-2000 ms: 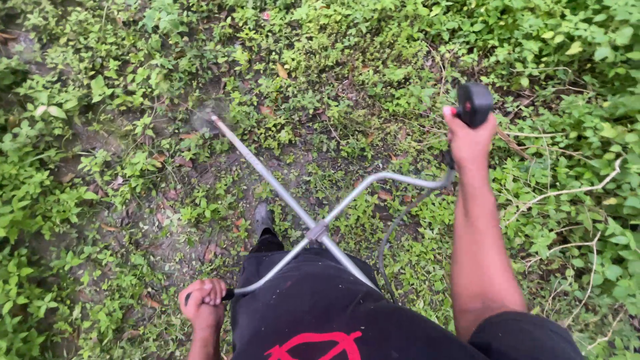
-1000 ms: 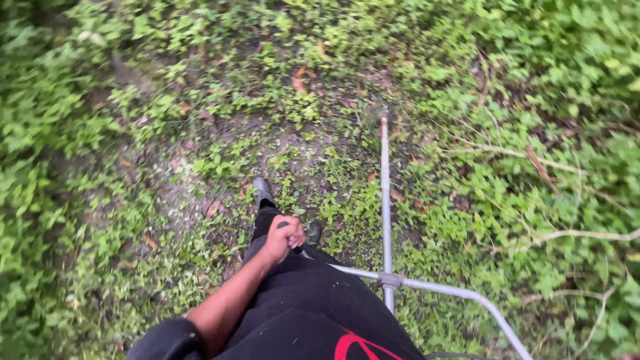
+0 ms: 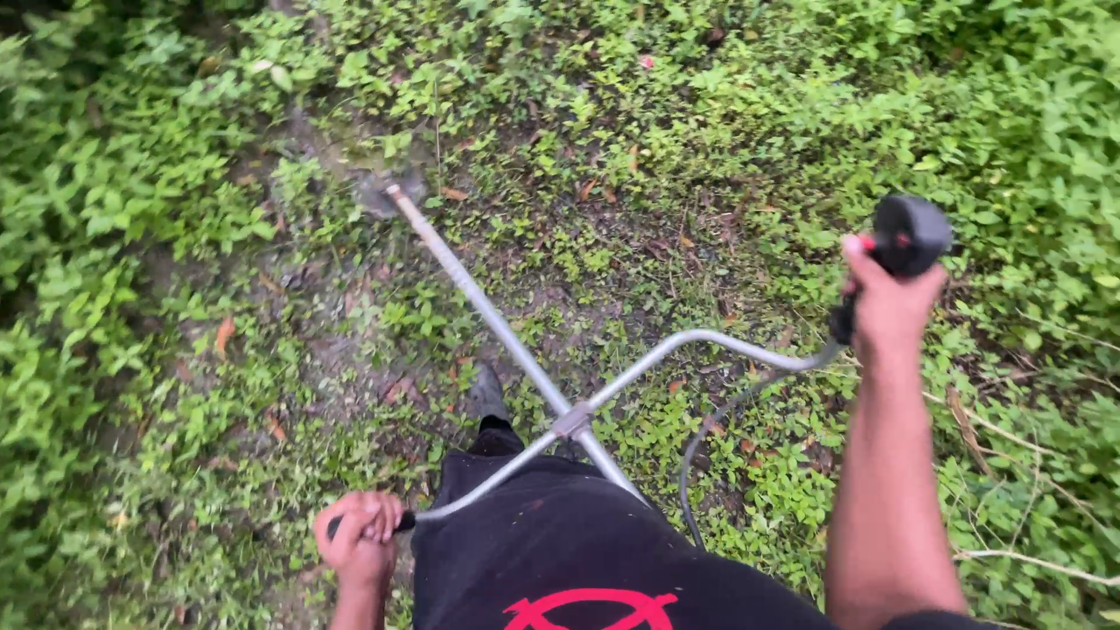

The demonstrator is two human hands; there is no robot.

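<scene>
A brush cutter with a straight metal shaft [image 3: 490, 311] runs from near my waist up and left to a blurred cutting head [image 3: 391, 194] low over the weeds. A bent metal handlebar [image 3: 647, 360] crosses the shaft at a clamp [image 3: 574, 421]. My left hand [image 3: 359, 532] is closed around the black grip at the bar's left end. At its right end my right hand [image 3: 894, 293] holds the black control grip [image 3: 910, 234], whose red part shows by my thumb. A dark cable [image 3: 687, 464] loops down from the right side of the bar.
Low green weeds [image 3: 560, 254] cover much of the muddy ground, with brown fallen leaves among them. Denser foliage stands along the left and right. Thin dry branches [image 3: 1032, 556] lie at the lower right. One shoe [image 3: 487, 394] shows just left of the shaft.
The cutting head has swung left from right of centre, where it was one second ago. My left hand has moved out to the left, and my right hand is back in view.
</scene>
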